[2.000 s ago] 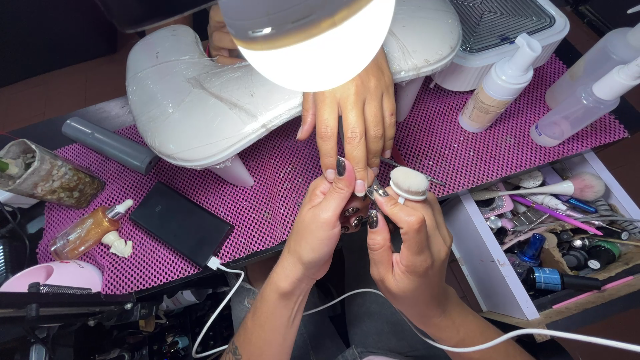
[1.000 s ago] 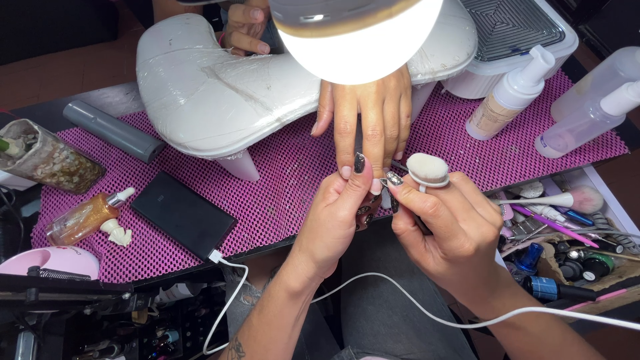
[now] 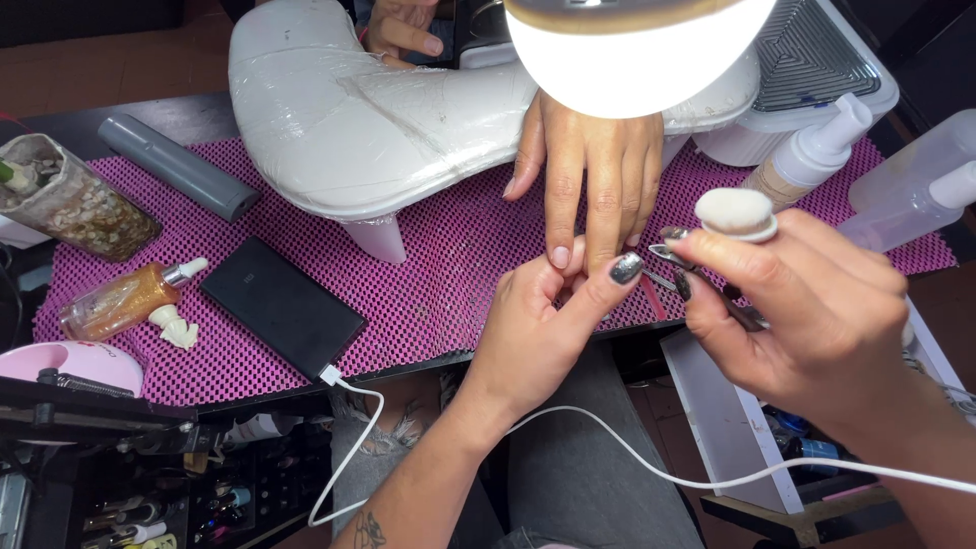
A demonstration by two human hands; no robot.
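My left hand (image 3: 534, 328) grips a finger of another person's hand (image 3: 602, 175), which reaches down from a white armrest wrapped in clear film (image 3: 366, 114). My right hand (image 3: 793, 305), a little to the right, holds small metal cuticle nippers (image 3: 709, 286) between thumb and index finger, their tip apart from the person's fingers. A round white pad or brush on a ring (image 3: 735, 212) sits on my right hand. Under the fingers, a slim metal tool (image 3: 659, 280) and a pink stick (image 3: 653, 297) lie on the pink mesh mat (image 3: 442, 252).
A bright lamp (image 3: 640, 61) hangs over the hand. Left are a black power bank (image 3: 282, 305) with a white cable (image 3: 587, 415), a dropper bottle (image 3: 122, 301) and a glass of pebbles (image 3: 91, 206). Right stand a pump bottle (image 3: 808, 152), a dust collector (image 3: 816, 69) and an open drawer (image 3: 732, 427).
My right hand has moved right, away from the person's fingers, with the nippers. My left hand still holds a finger. The view has shifted, and less of the drawer shows.
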